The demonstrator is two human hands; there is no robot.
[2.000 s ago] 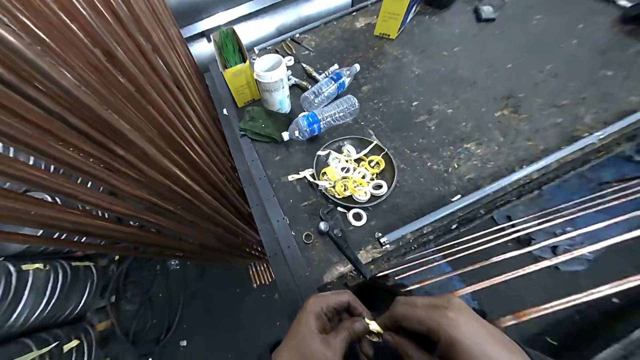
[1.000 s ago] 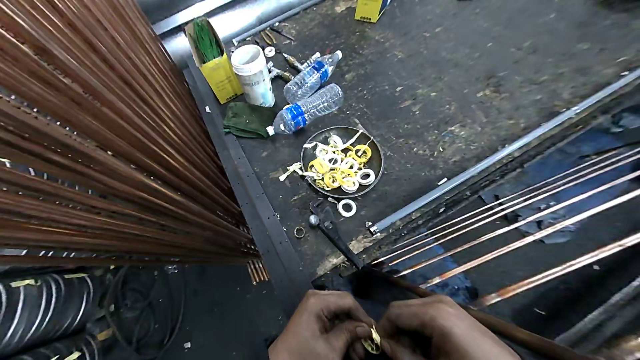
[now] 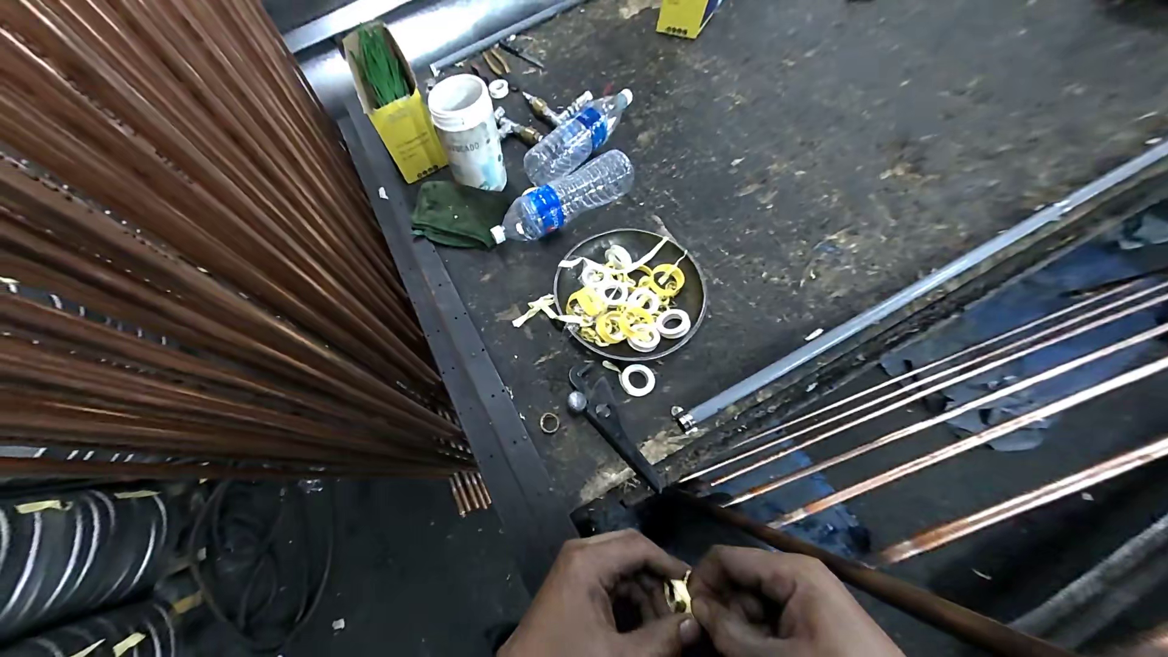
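At the bottom of the head view, my left hand point(image 3: 607, 598) and my right hand point(image 3: 776, 602) meet, their fingertips pinching a small yellow ring-shaped piece point(image 3: 677, 595) between them. Whether it is tape or a metal ring wrapped in tape, I cannot tell. Beyond the hands, an adjustable wrench point(image 3: 613, 422) lies on the dark surface. Past it a round metal dish point(image 3: 701, 306) holds several white and yellow tape spools and loose strips. One white ring spool point(image 3: 637, 380) lies just outside the dish, and a small brass-coloured ring point(image 3: 549, 422) is left of the wrench.
Copper tubes point(image 3: 210, 210) fill the left; more copper rods point(image 3: 967, 443) run at the right. A yellow box of green sticks point(image 3: 411, 137), a white plastic jar point(image 3: 474, 137), a dark green cloth point(image 3: 452, 215) and plastic bottles point(image 3: 584, 192) stand or lie beyond the dish. A metal strip point(image 3: 912, 287) edges the surface.
A dark reddish-brown rod lies under and beside my right hand, where the earliest frame does not show it. Both hands stay together around the small yellow piece.
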